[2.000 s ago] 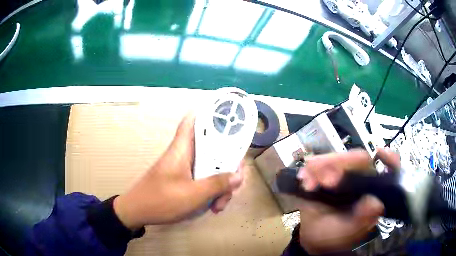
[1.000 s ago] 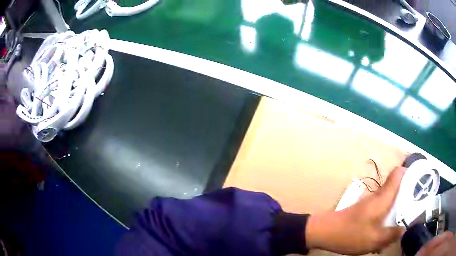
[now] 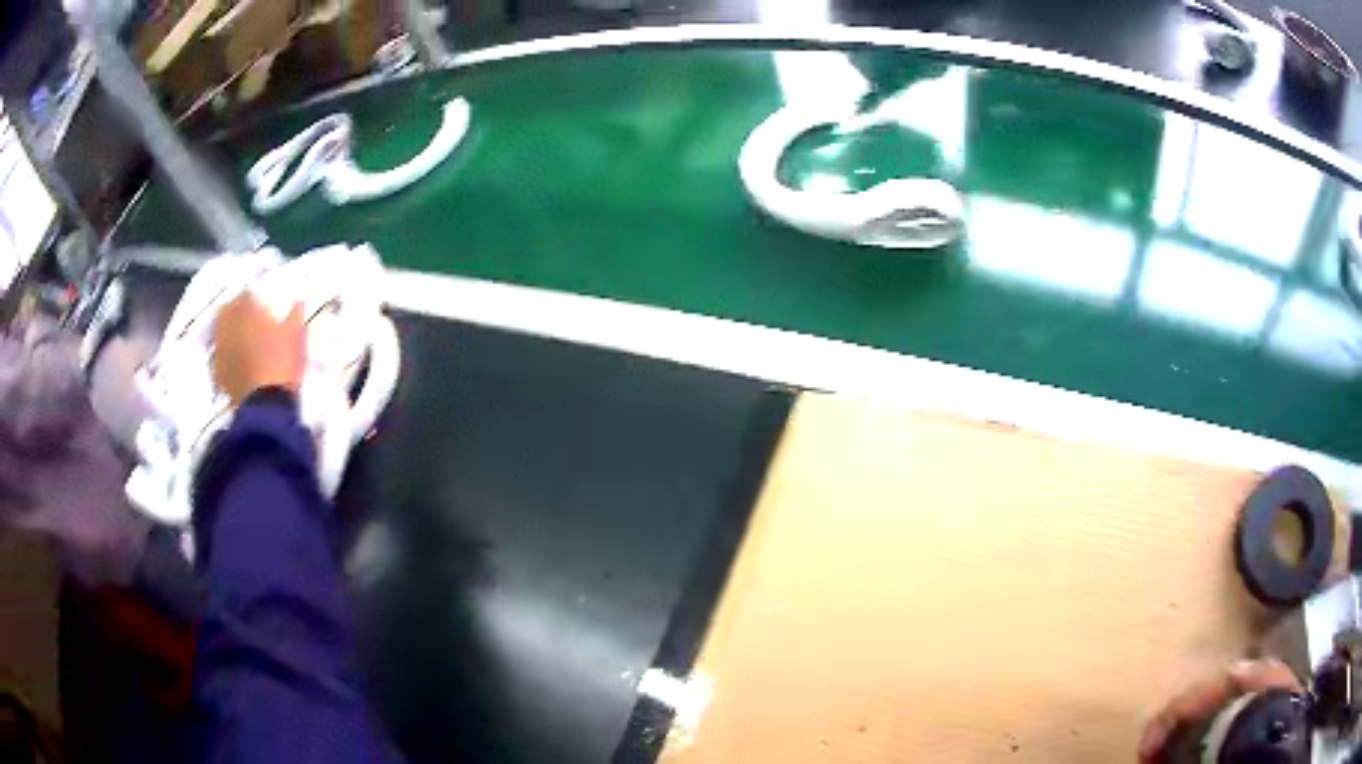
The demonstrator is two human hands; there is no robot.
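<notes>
My left hand (image 3: 259, 346) is at the heap of white curved housings (image 3: 368, 391) on the left of the dark bench. Its fingers are among the parts; I cannot tell whether it grips one. My right hand (image 3: 1199, 706) is at the lower right edge, partly cut off, around the black electric screwdriver (image 3: 1262, 734). The dark grey support ring (image 3: 1285, 534) lies flat at the right end of the cardboard mat (image 3: 956, 582).
The green conveyor belt (image 3: 598, 179) runs across behind its pale rail (image 3: 627, 318). A white housing (image 3: 837, 214) lies on it at centre, with more curved parts (image 3: 392, 176) at left. Another person's sleeve (image 3: 60, 433) is at the far left. The metal feeder (image 3: 1337, 679) is at the right edge.
My left hand has left the housing at the right and reached left to the heap. That housing is no longer seen by the ring. A white housing now shows on the belt at centre.
</notes>
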